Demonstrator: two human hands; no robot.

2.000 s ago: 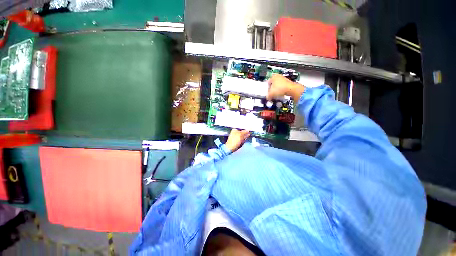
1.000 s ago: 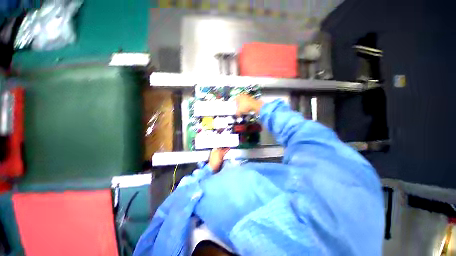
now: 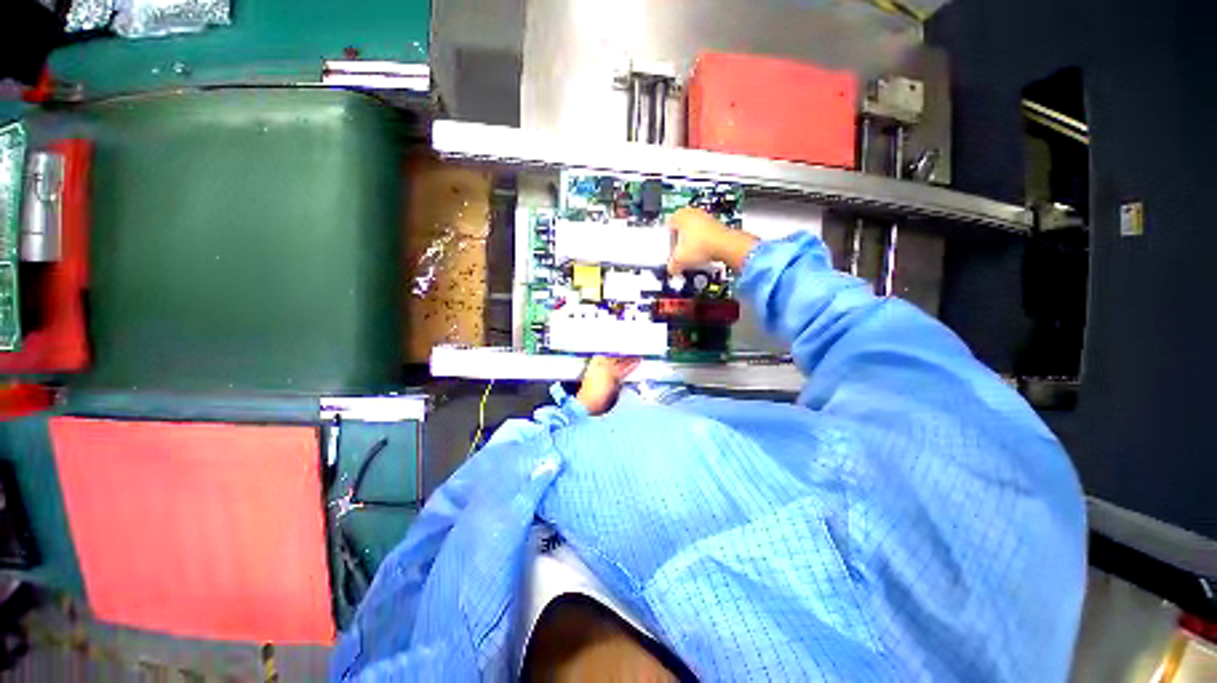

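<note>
The power board [image 3: 539,287] lies across the two silver conveyor rails [image 3: 514,363], parts side up. Two long white-silver heat sinks [image 3: 607,243] run along it, with a yellow transformer [image 3: 587,280] between them and red-brown toroid inductors [image 3: 697,310] at its right end. My right hand [image 3: 701,243] is over the upper heat sink's right end, fingers curled; whether it grips anything is hidden. My left hand [image 3: 605,383] is at the board's near edge by the front rail; its fingertips are too small to read.
A red block [image 3: 771,112] sits behind the rear rail. Left are a brown scrap box [image 3: 451,254], the green belt [image 3: 247,247], a red foam pad [image 3: 200,520] and open side cutters [image 3: 350,502]. A dark machine [image 3: 1161,320] stands at the right.
The camera view has shifted and sharpened. My right hand stays over the upper heat sink and my left hand at the near edge. The board shows no clear movement on the rails.
</note>
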